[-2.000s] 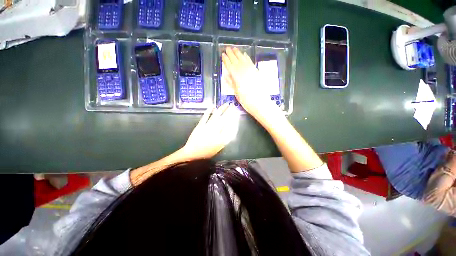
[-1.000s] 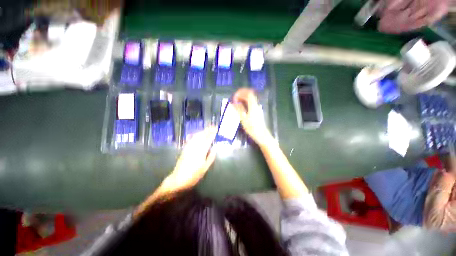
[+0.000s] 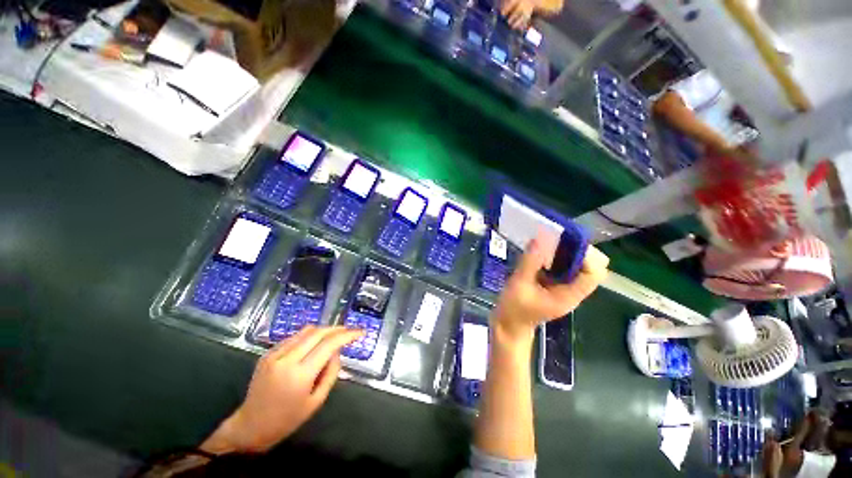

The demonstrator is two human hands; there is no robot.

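A clear blister tray [image 3: 168,303] holds blue keypad phones in two rows, most with lit screens. My right hand [image 3: 546,294] grips a blue phone [image 3: 572,252] raised over the tray's right end; a pale rectangle shows on its face. My left hand [image 3: 291,383] holds nothing; its fingertips rest at the keys of a dark-screened phone [image 3: 372,299] in the front row. Beside it is another dark-screened phone [image 3: 308,280]. The fourth front pocket has no phone, only a white slip [image 3: 426,317]. The fifth holds a phone with a white screen [image 3: 472,359].
A smartphone [image 3: 557,353] lies right of the tray. A white fan [image 3: 745,347] and a folded white paper [image 3: 674,429] are further right. White material [image 3: 131,103] and a brown box [image 3: 280,28] are upper left. Other people's hands [image 3: 518,11] and phone trays [image 3: 624,121] show beyond the bench.
My right hand has lifted a phone from the fourth front pocket up and to the right. My left hand has shifted left to the third phone. The view has turned and widened.
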